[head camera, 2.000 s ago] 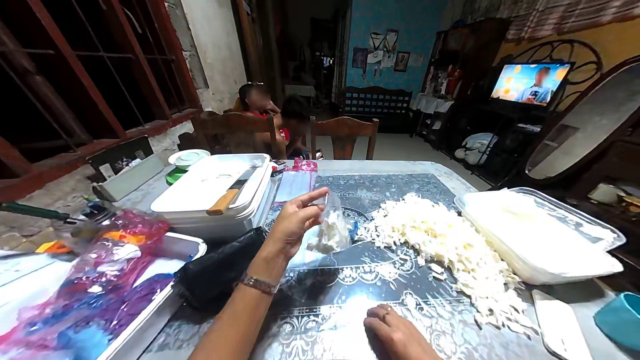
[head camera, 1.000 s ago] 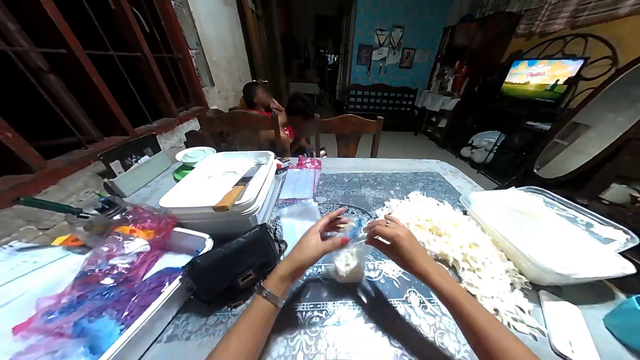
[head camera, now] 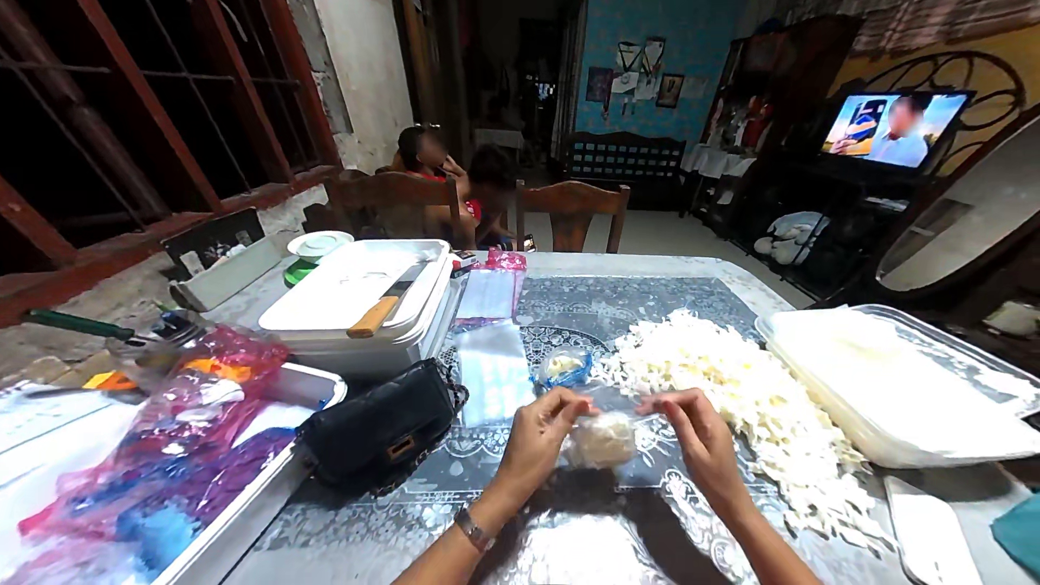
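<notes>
A clear plastic bag (head camera: 603, 440) with pale pieces in its bottom is stretched between my two hands over the table. My left hand (head camera: 546, 431) pinches its upper left edge, and my right hand (head camera: 692, 426) pinches the upper right edge. Just behind it lies a small clear bag with blue on it (head camera: 566, 367), also with pale pieces inside. A large heap of pale, thin-cut pieces (head camera: 715, 382) spreads to the right of my hands. Flat clear plastic bags (head camera: 493, 366) lie to the left of the small bag.
A black handbag (head camera: 378, 426) lies left of my hands. Behind it, a knife (head camera: 378, 315) rests on stacked white trays (head camera: 349, 284). A plastic tub (head camera: 902, 382) stands right of the heap, with a white flat object (head camera: 934, 528) in front. Colourful plastic bags (head camera: 179, 439) fill the left tray. People sit beyond the table.
Two seconds ago my left hand was raised by the bag and my right hand rested near the table's front. Now both hands hold the bag's top, lower and closer to me than one second ago.
</notes>
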